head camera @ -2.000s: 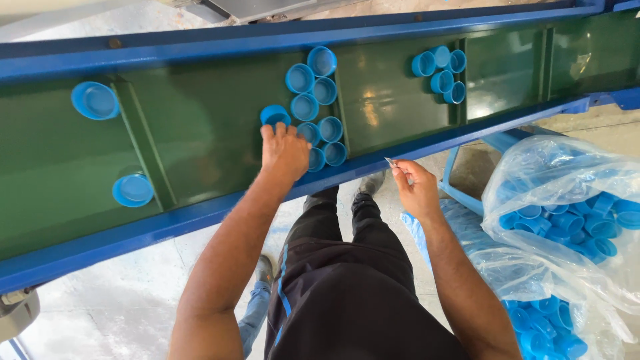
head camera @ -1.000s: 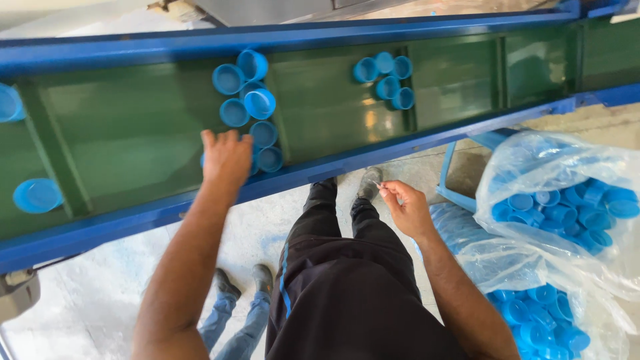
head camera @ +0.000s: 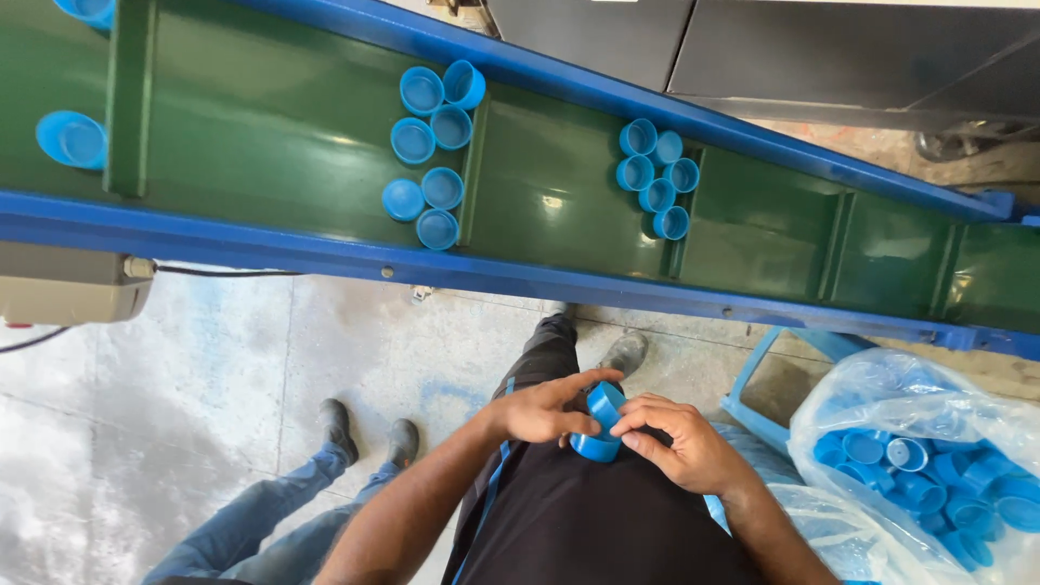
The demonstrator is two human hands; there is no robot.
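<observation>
In front of my body, my left hand (head camera: 548, 410) is closed around blue plastic caps (head camera: 595, 448), at least two of them, one tilted above the other. The fingertips of my right hand (head camera: 670, 439) touch the same caps from the right; whether they also pinch something small is hidden. Beyond my hands runs a green cleated conveyor belt (head camera: 544, 187). Several blue caps (head camera: 413, 140) sit in a group against one cleat, and another group of blue caps (head camera: 635, 173) rests by the cleat to the right. Two more caps (head camera: 81, 142) lie at the far left.
A blue metal rail (head camera: 504, 272) edges the conveyor on my side. Clear plastic bags with blue caps (head camera: 918, 479) stand at the lower right beside a blue frame (head camera: 751, 382). A grey box (head camera: 73, 284) with cables is at the left. Another person's legs (head camera: 268, 504) show at the lower left.
My left hand has come back from over the belt to in front of my body and now holds caps. My right hand has moved in to meet it. The view has shifted.
</observation>
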